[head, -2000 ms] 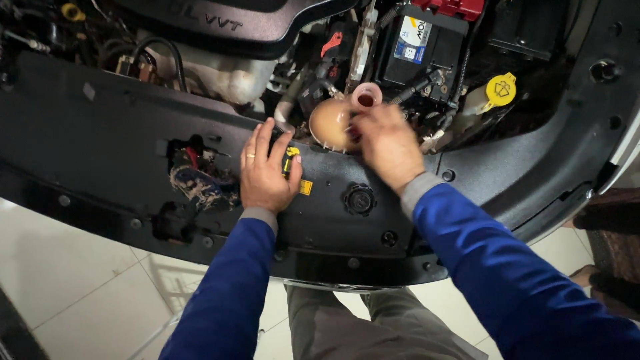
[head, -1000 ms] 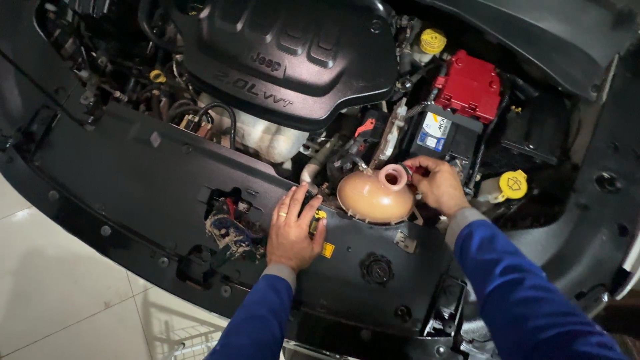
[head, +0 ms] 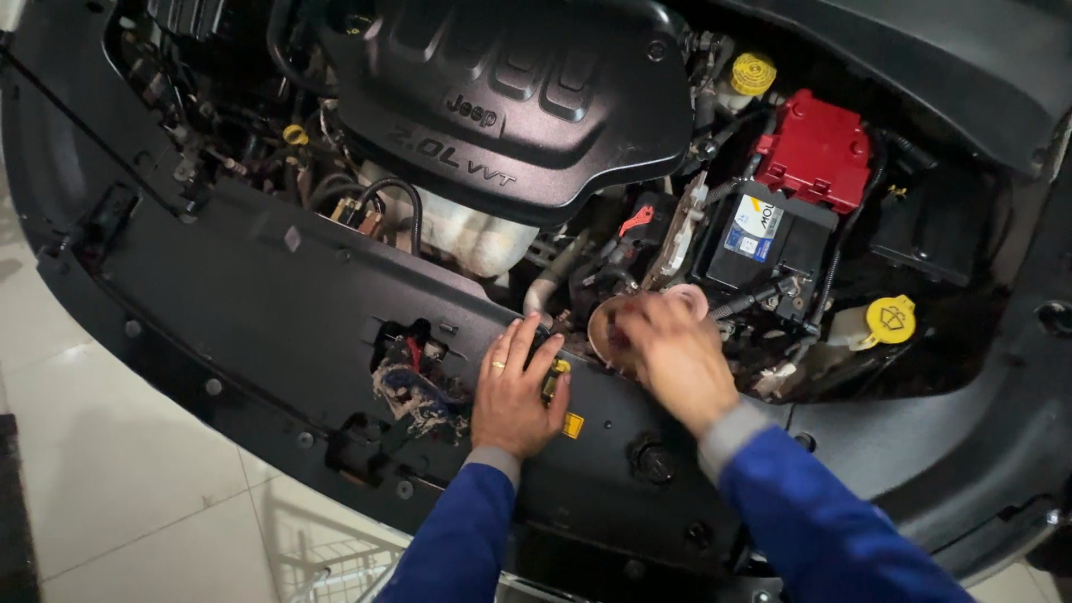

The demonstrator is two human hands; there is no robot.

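Observation:
My left hand point(head: 517, 394) rests, fingers spread, on the black plastic panel point(head: 402, 293) at the front of the engine bay, beside a small yellow label point(head: 573, 425). My right hand point(head: 674, 360), blurred by motion, is over the amber coolant expansion tank point(head: 605, 331) and hides much of it. Something dark and reddish shows at its fingertips, too blurred to name. The tank's pale pink filler neck point(head: 688, 300) shows just beyond the fingers; whether its opening is capped cannot be told. A round black cap point(head: 652, 460) lies on the panel below the right hand.
A black engine cover point(head: 519, 109) fills the upper middle. Right of it are the battery point(head: 766, 243), its red cover point(head: 816, 151) and a yellow washer-fluid cap point(head: 891, 321). A frayed rag point(head: 414, 394) sits in a panel opening left of my left hand.
My right hand was at the side of the filler neck one second ago and now lies across the tank's body. My left hand stays on the panel.

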